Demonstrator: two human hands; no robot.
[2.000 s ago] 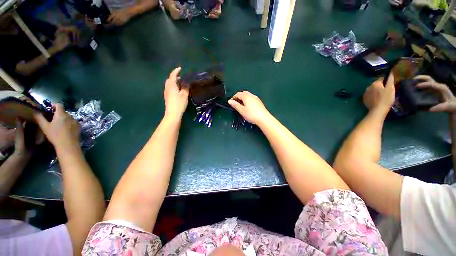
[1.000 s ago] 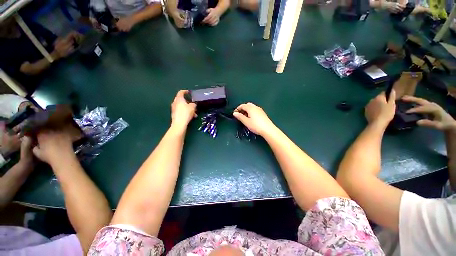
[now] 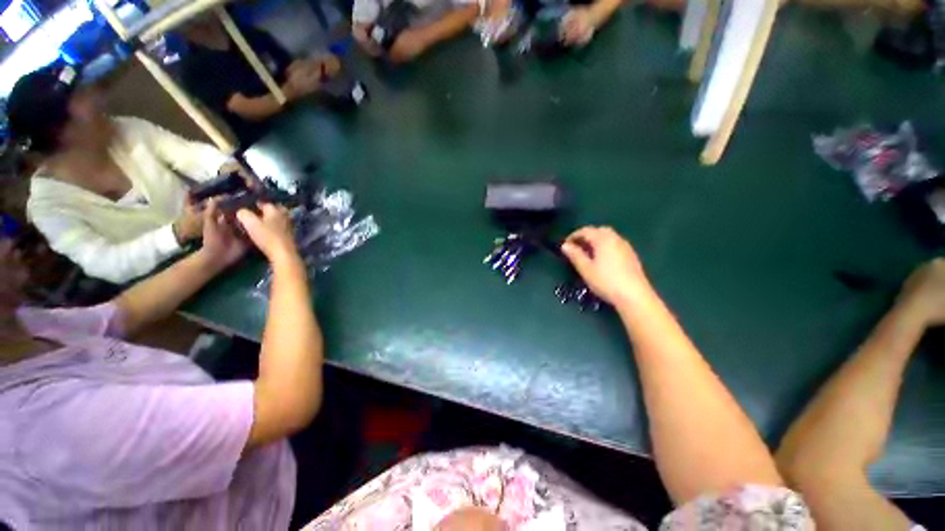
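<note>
A small black box [image 3: 523,196] with a pale print on its front rests on the green table ahead of me. A black cable bundle lies just in front of it, with shiny plug tips [image 3: 507,257] fanned out toward me. More dark cable tips [image 3: 576,297] lie below my right hand. My right hand [image 3: 603,261] is at the right of the box, its thumb and fingers pinched on the black cable bundle. My left hand is not in view.
Clear polybags [image 3: 337,226] lie at the left beside a person handling a dark item. Another bagged heap [image 3: 879,158] lies at the right. Pale posts [image 3: 738,83] stand at the back. A dark lump [image 3: 856,281] and a neighbour's arm are at the right.
The view has turned to the left. My left hand has let go of the box and left the picture. The box went from open to shut earlier. My right hand stays at the cables.
</note>
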